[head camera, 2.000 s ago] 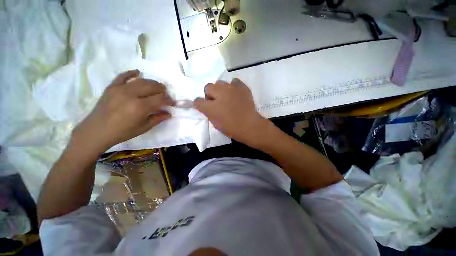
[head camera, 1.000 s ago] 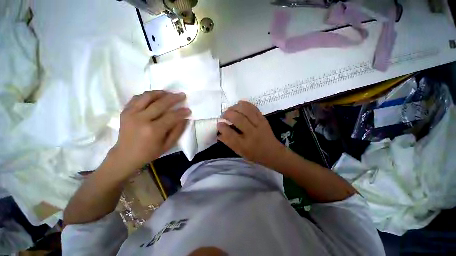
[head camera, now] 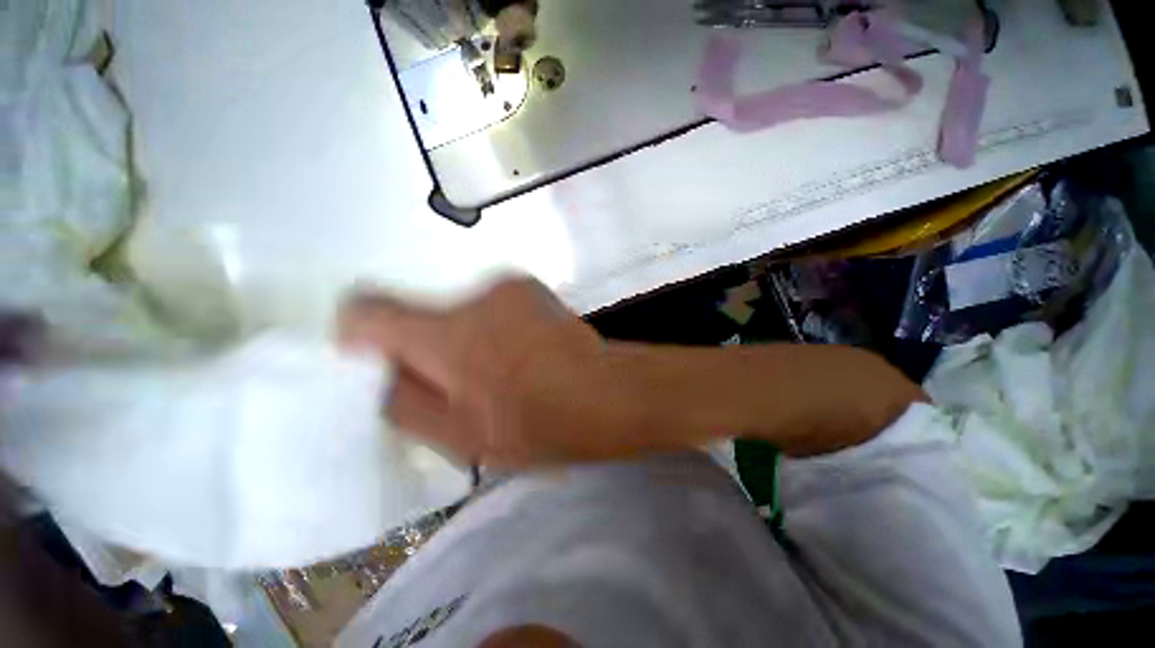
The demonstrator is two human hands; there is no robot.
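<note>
A white fabric piece (head camera: 241, 443), blurred by motion, spreads from the left edge to my right hand, over the table's front edge. My right hand (head camera: 475, 373) is blurred and has the fabric's right end at its fingers. My left hand (head camera: 19, 339) is a dark blur cut off by the left edge; its fingers cannot be made out. More off-white fabric (head camera: 63, 165) lies at the far left of the table. The sewing machine's presser foot (head camera: 479, 63) stands lit over the shiny needle plate (head camera: 443, 101), with no cloth under it.
A pink fabric strip (head camera: 823, 101) lies right of the needle, below metal tools (head camera: 773, 13). A printed ruler (head camera: 861, 177) runs along the front edge. Below the table are a plastic bag (head camera: 1001, 272) and crumpled off-white pieces (head camera: 1026, 430) at right, and a brown box (head camera: 317, 601) at left.
Both hands have moved left, away from the machine. The white fabric has swung left with them, baring the bed's black corner. The left hand has mostly left the picture.
</note>
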